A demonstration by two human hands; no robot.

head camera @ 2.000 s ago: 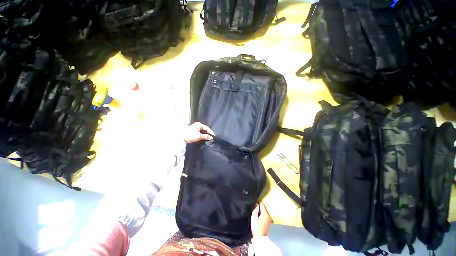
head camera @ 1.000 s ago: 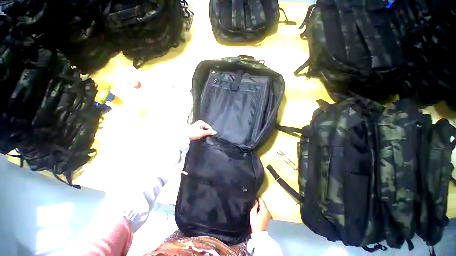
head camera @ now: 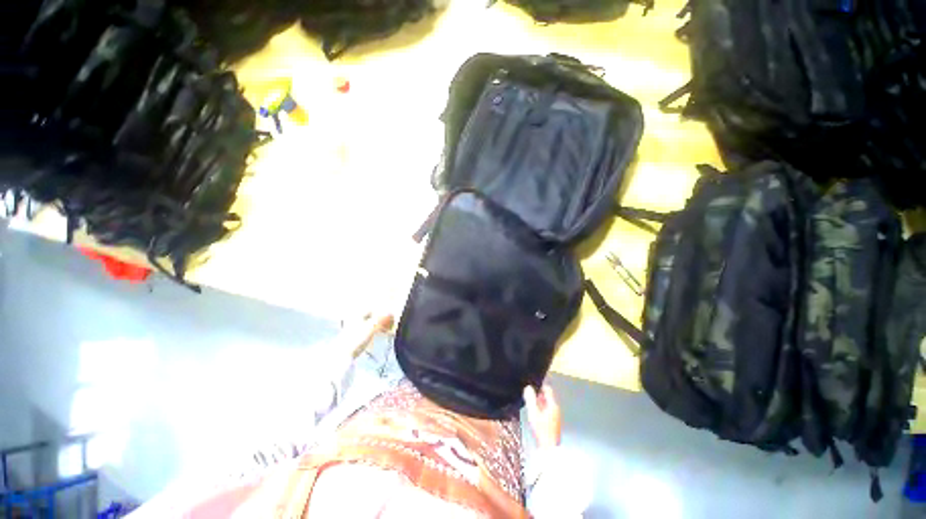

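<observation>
An opened camouflage backpack (head camera: 543, 142) lies on the pale yellow table, its main compartment facing up with a dark inner pocket inside. Its front flap (head camera: 487, 304) is folded down toward me over the table's front edge, black lining up. My left hand (head camera: 368, 332) is just left of the flap, apart from it, blurred and washed out by glare; its fingers are hard to make out. My right hand (head camera: 543, 414) holds the flap's lower right edge.
Camouflage backpacks stand in a row at the right (head camera: 726, 304), with more behind them. A tall stack (head camera: 132, 132) is at the left. A yellow and blue item (head camera: 276, 104) and a small red thing (head camera: 342, 85) lie on the table. Metal snips-like item (head camera: 624, 272) lies right of the bag.
My left hand has left the bag's inner edge and moved down toward me, beside the flap. The view has shifted, and the opened backpack now sits more tilted. My right hand stays at the flap's edge.
</observation>
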